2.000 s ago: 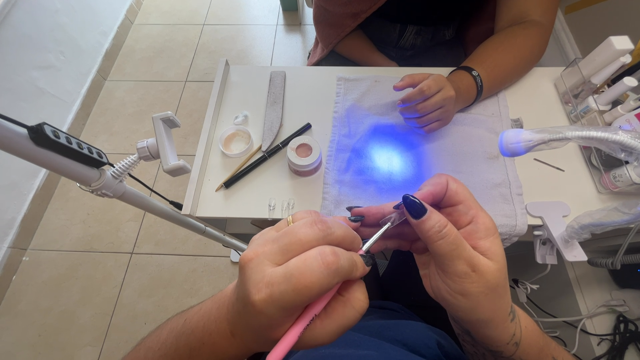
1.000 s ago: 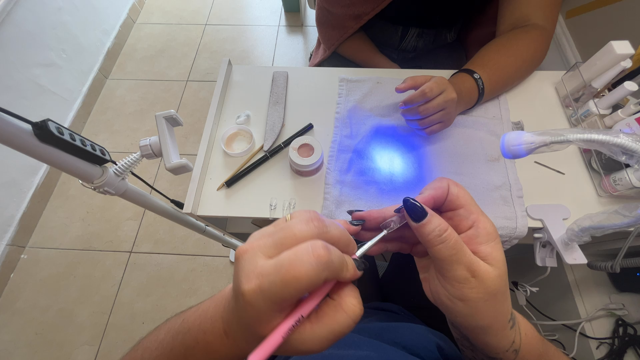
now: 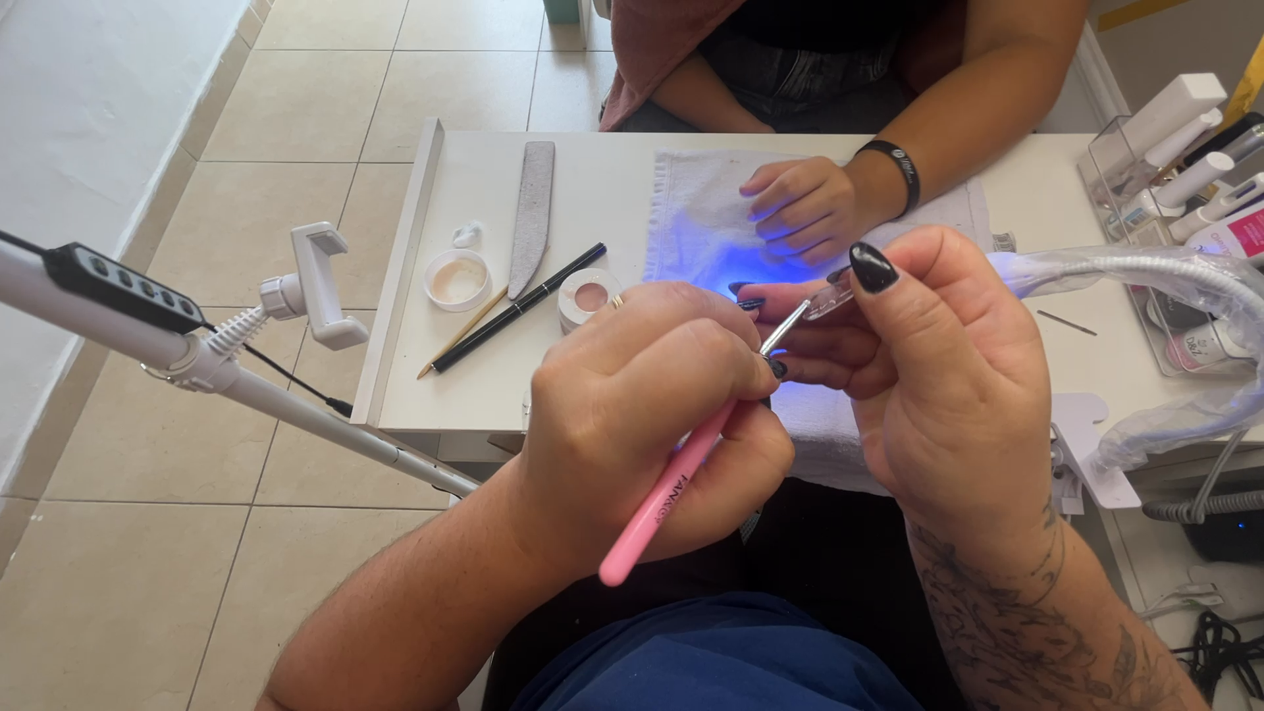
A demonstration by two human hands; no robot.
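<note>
My left hand [image 3: 657, 425] is closed around a pink-handled brush [image 3: 662, 509], its metal ferrule and tip pointing up to the right. In my right hand [image 3: 948, 365], thumb and fingers pinch a small clear nail tip [image 3: 828, 301]; the brush tip is at or very near it. My right fingers extend leftward behind the brush, with dark polished nails. Beneath my hands, blue light falls on a white towel [image 3: 691, 212]. Just beyond them rests another person's curled hand [image 3: 805, 207], a black wristband [image 3: 894, 176] on the wrist.
On the table's left are a nail file [image 3: 533, 217], black pen-like tool [image 3: 518, 308], wooden stick [image 3: 462, 333], open jar [image 3: 457, 280] and round pot [image 3: 585, 296]. A wrapped gooseneck lamp [image 3: 1116, 265] reaches in from the right near bottles. A white stand arm [image 3: 306, 415] crosses at left.
Both my hands have moved forward over the towel, with brush and nail tip still held. They now cover much of the blue light spot. The other person's hand stays on the towel.
</note>
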